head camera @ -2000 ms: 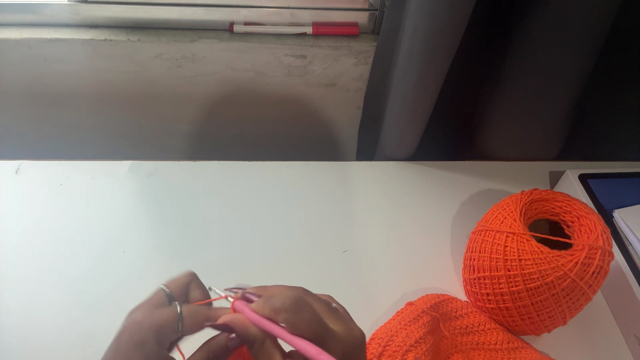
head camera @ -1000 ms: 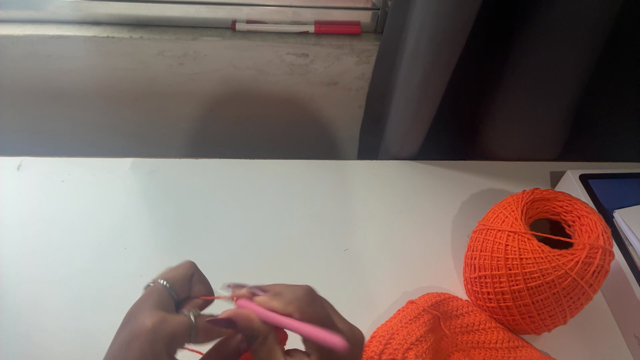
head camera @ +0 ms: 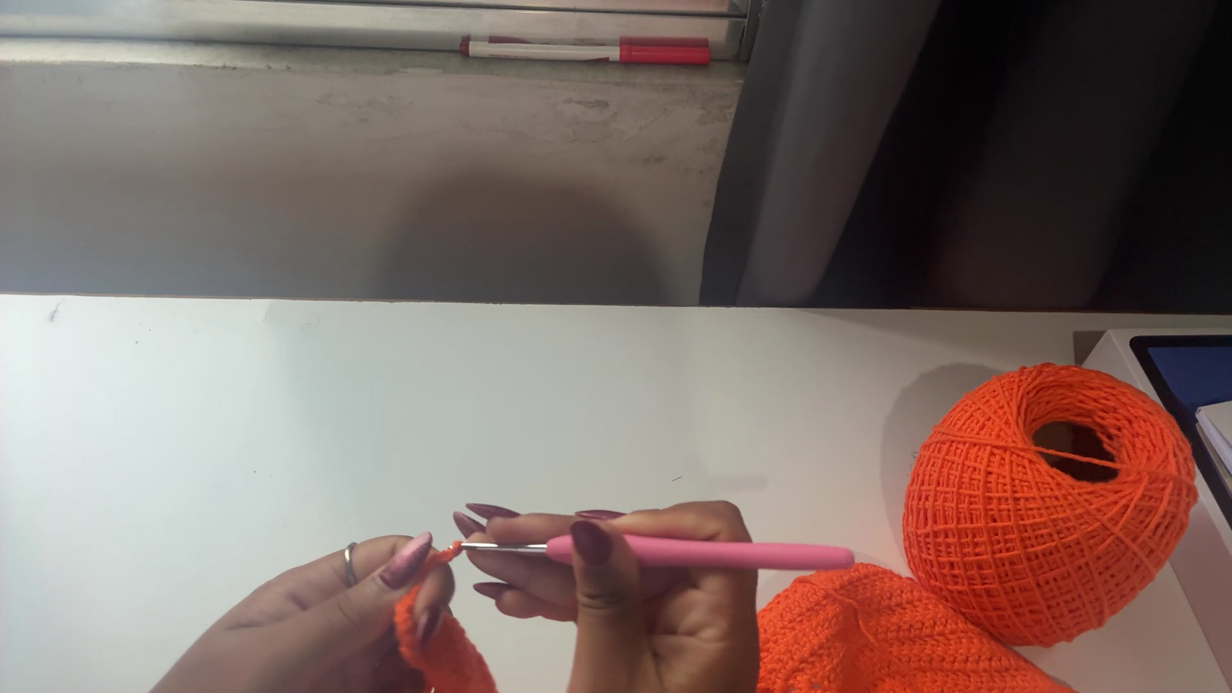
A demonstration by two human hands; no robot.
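Note:
My left hand, with a ring on one finger, pinches the upper edge of a narrow orange crocheted strip that hangs below the fingers. My right hand holds a crochet hook by its pink handle, lying nearly level. The hook's metal tip meets orange yarn just right of my left fingertips. A larger orange crocheted piece lies right of my right hand. Touching or close behind it, a large ball of orange yarn rests on the white table.
A white box with a dark and blue top stands at the right edge, partly behind the yarn ball. A red and white marker lies on the ledge at the back. A dark curtain hangs behind the table's right side.
My hands, bunched together before, are now further apart, with the metal shaft of the hook in plain view between them. The handle has turned from slanting to nearly level.

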